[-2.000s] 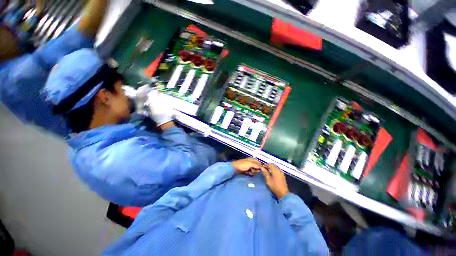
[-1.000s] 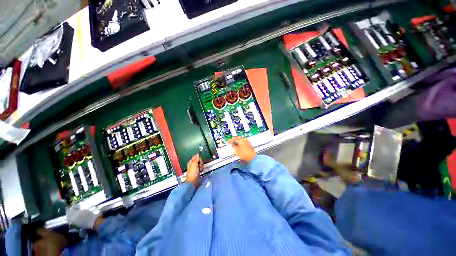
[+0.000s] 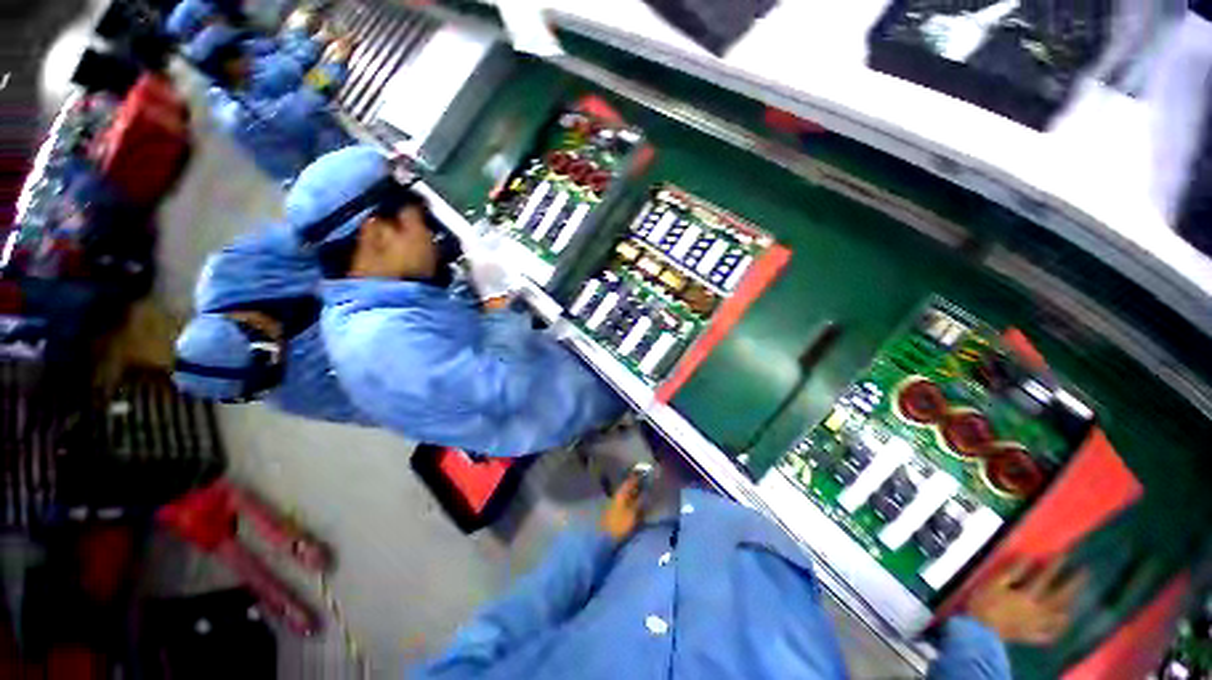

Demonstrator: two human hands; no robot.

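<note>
A three-coil power board [image 3: 917,458] lies in its silver tray on the green line surface, right of centre, with a red sheet [image 3: 1097,498] showing along its right side. My right hand [image 3: 1030,604] is bare, blurred, with fingers spread, over the surface beside the tray's lower right corner. My left hand [image 3: 622,508] is bare, low in front of the rail, fingers closed on a small pale part [image 3: 643,470] too small to name. A slim dark tool [image 3: 811,359] lies on the surface left of the board.
A capacitor-type board [image 3: 671,272] and another three-coil board [image 3: 558,186] lie further left. A silver rail [image 3: 718,465] edges the line. A gloved worker in blue [image 3: 425,345] stands left, others behind. Black parts bins [image 3: 977,47] sit on the white shelf. A black floor tray [image 3: 465,485] and red pallet truck [image 3: 246,531] are left.
The view has swung left. My right hand has left the board's front edge and moved beyond its right side, fingers spread. My left hand has moved away from the rail.
</note>
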